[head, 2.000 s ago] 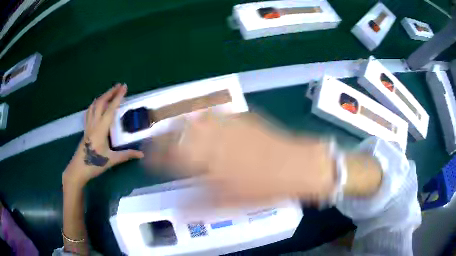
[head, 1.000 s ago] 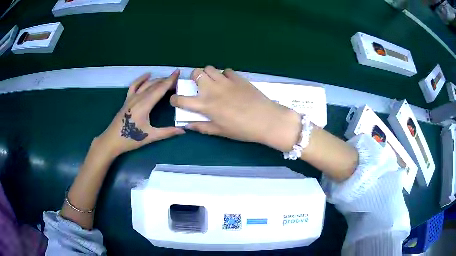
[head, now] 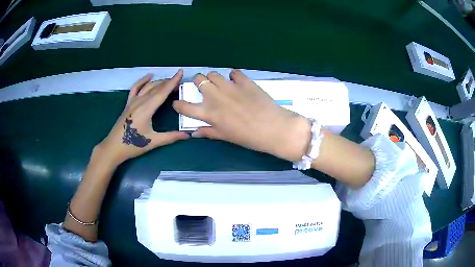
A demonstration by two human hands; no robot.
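Note:
A long white carded watch box (head: 328,107) lies along the pale rail in front of me. Its blue bar and small print show to the right of my right hand (head: 242,112), which lies over the box with fingertips at its left part. The watch face and window are hidden under that hand. My left hand (head: 143,122) is at the box's left end, thumb and fingers spread around the corners. A stack of white window cards (head: 271,208) with a dark cut-out, QR code and "proove" lies nearest me.
Open watch boxes (head: 78,28) lie on the green belt at the upper left. Orange-faced retail boxes (head: 435,136) lean together at right, with more (head: 431,61) on the belt. The pale rail (head: 57,87) crosses ahead. A blue stool (head: 448,237) is at lower right.
Over the last second my hands have stayed nearly still at the box. Earlier the watch and strap were exposed; now a white card covers the box. Belt boxes have shifted right.

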